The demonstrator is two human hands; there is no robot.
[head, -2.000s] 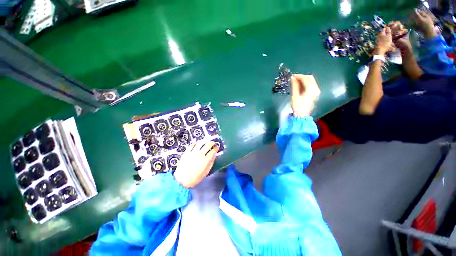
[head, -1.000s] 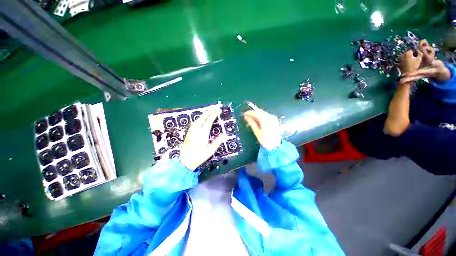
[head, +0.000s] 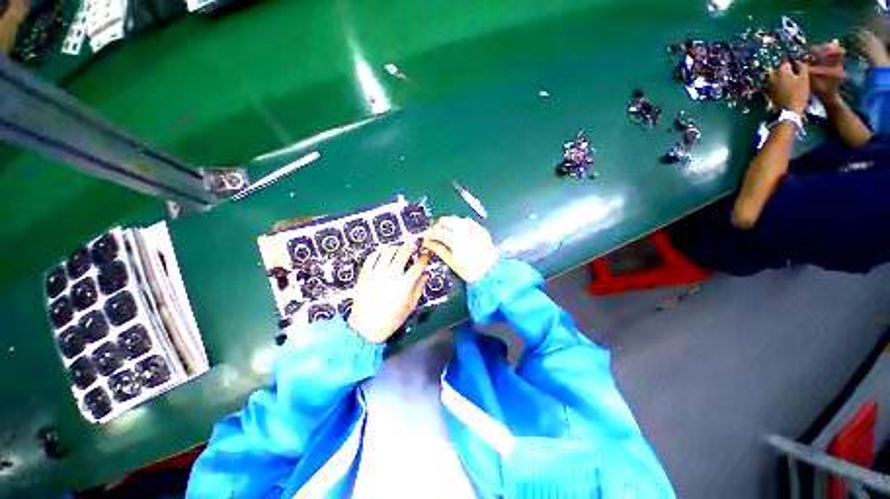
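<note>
The white working tray (head: 270, 255) lies in front of me with rows of black square parts (head: 359, 231). Some small dark parts lie loose over its left and middle cells. My left hand (head: 386, 292) rests over the tray's middle right, fingertips pointing up. My right hand (head: 463, 248) is at the tray's right edge, its fingertips meeting my left fingertips. A tiny dark part seems to be between the fingertips, but it is too small to tell which hand grips it. A small pile of loose parts (head: 577, 156) lies to the right.
Stacked filled trays (head: 177, 302) stand at the left. A grey metal post (head: 107, 136) rises at the upper left, with a thin silvery strip (head: 278, 175) at its foot. A pale stick (head: 469, 199) lies right of the tray. A co-worker's hands (head: 788, 88) are at a larger heap, upper right.
My right hand has come from the loose pile at the right to the tray and meets my left hand. The pale stick is uncovered again. The co-worker's hands have shifted at the heap.
</note>
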